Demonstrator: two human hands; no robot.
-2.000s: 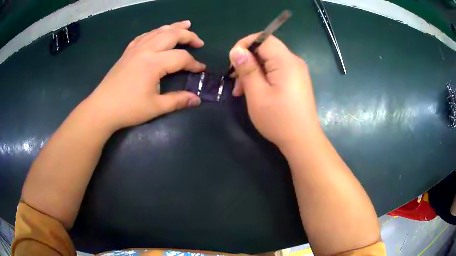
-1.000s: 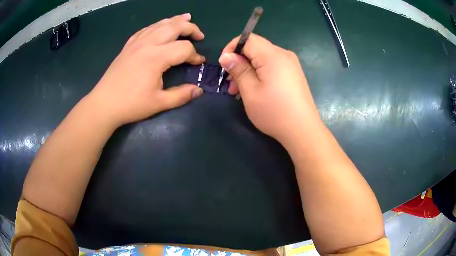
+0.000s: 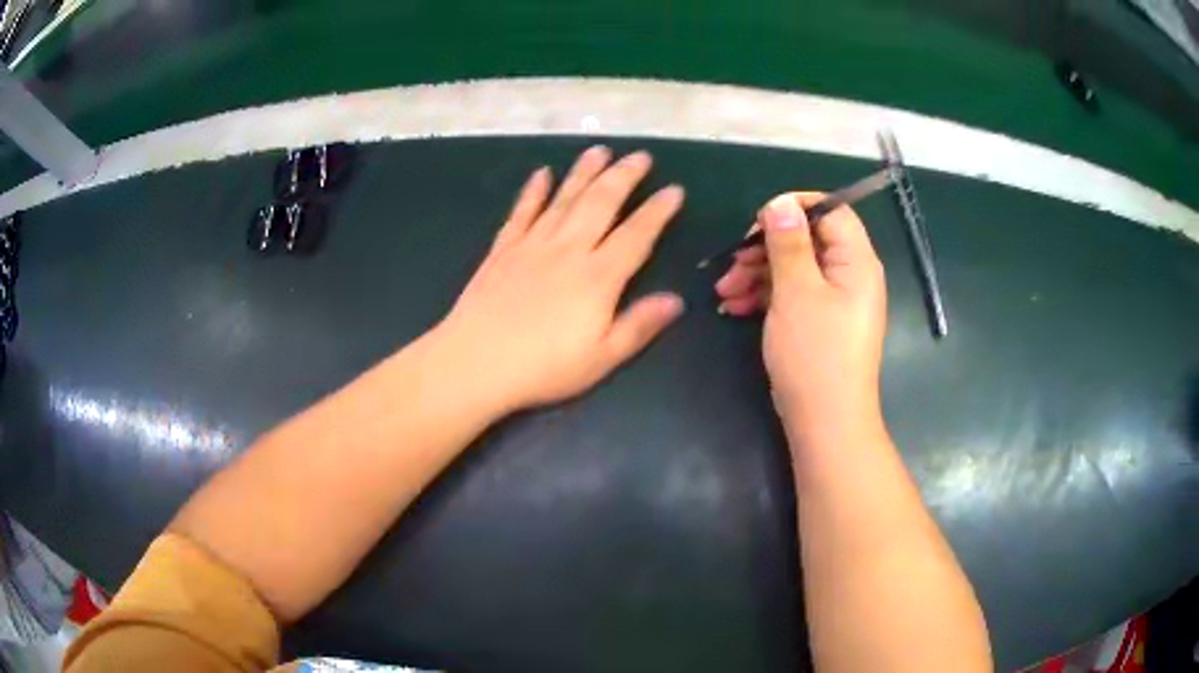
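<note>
My right hand (image 3: 818, 296) holds slim dark tweezers (image 3: 848, 197), their pointed end toward the left, just above the bench. My left hand (image 3: 559, 289) lies palm down with fingers spread; no part shows in it, and what is under the palm is hidden. Two black housings (image 3: 289, 226), each with two short silvery strips, lie close together at the upper left. The second black housing (image 3: 313, 167) is just behind the first. Spare tweezers (image 3: 923, 256) lie right of my right hand, their upper end by the pale strip.
The dark green bench top (image 3: 631, 526) ends at a curved pale strip (image 3: 460, 105), with a green conveyor belt (image 3: 631, 40) beyond. A small black part (image 3: 1078, 84) is on the belt at right. Dark parts (image 3: 8, 276) sit at the far left edge. A grey post (image 3: 46, 132) stands upper left.
The black housing between my hands is gone from there. My left hand has opened flat and moved right; my right hand moved right with the tweezers. The view shows more belt.
</note>
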